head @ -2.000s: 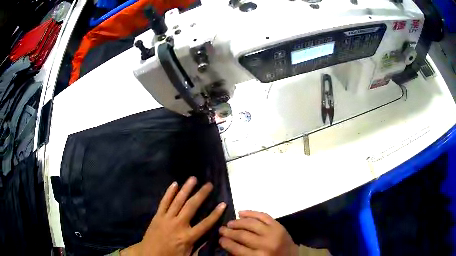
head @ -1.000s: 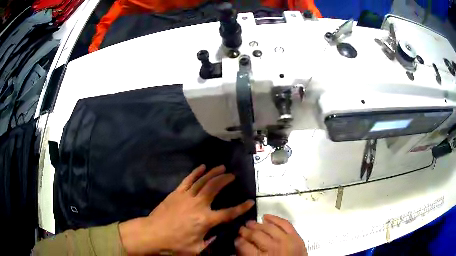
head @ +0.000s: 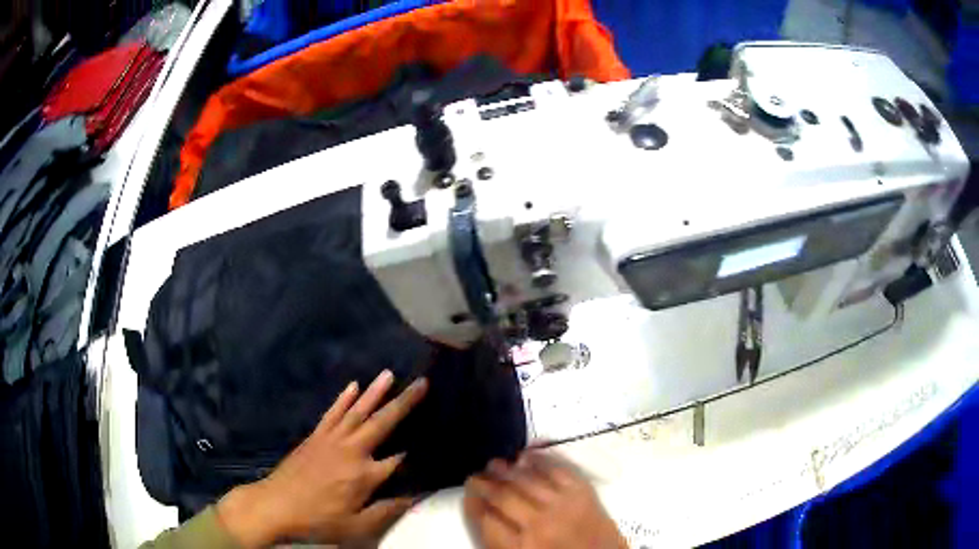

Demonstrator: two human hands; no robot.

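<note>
A large black fabric panel [head: 290,322] lies left of and under the sewing machine head [head: 429,268], its right edge by the presser foot [head: 515,349]. A small pale mark shows near its lower left. My left hand [head: 327,466] lies flat on the panel with fingers spread, holding nothing. My right hand [head: 542,499], slightly blurred and cut off by the bottom edge, has its fingers curled at the panel's lower right edge below the foot; its thumb is hidden. The needle tip is too small to make out.
Dark thread snips [head: 749,338] lie on the machine bed under the lit control panel [head: 762,257]. An orange-lined bin [head: 376,59] with black cloth stands behind the table. Grey pieces [head: 54,231] and red pieces [head: 102,86] are stacked at left. Blue plastic shows at lower right.
The camera view has shifted. The panel's lower edge has moved up toward the machine, and white table now shows between my hands. Folds show at its left side. Both hands stay at the panel.
</note>
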